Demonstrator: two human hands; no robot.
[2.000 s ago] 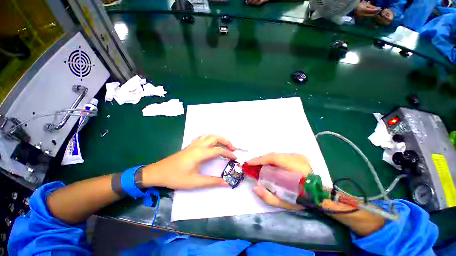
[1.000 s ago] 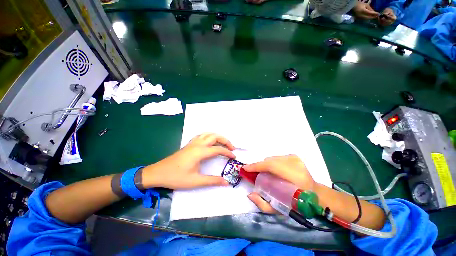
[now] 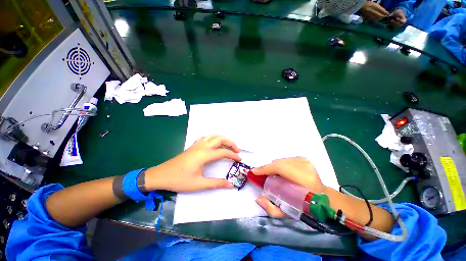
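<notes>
A small black watch housing point(image 3: 237, 175) with pale inner parts lies over the white paper sheet point(image 3: 255, 122). My left hand point(image 3: 204, 165) holds it between thumb and fingers from the left. My right hand point(image 3: 288, 178) grips the dispensing syringe point(image 3: 288, 194) like a pen. Its red tip end points left and meets the housing's right side; the exact contact point is too small to tell. A green adapter point(image 3: 321, 207) at the rear joins the pale air hose point(image 3: 380, 236) and a black cable.
A pale vented machine point(image 3: 61, 76) stands at left, with a white and blue tube point(image 3: 72, 150) and crumpled tissue point(image 3: 134, 89) beside it. The grey controller point(image 3: 434, 153) is at right. Black housings point(image 3: 290, 75) sit on the green surface behind. Another person's hands point(image 3: 383, 12) show at top right.
The syringe's rear has swung down and toward me since the earliest frame, and its tip has shifted slightly on the housing. The loose housings behind have moved left. My left hand is nearly unchanged.
</notes>
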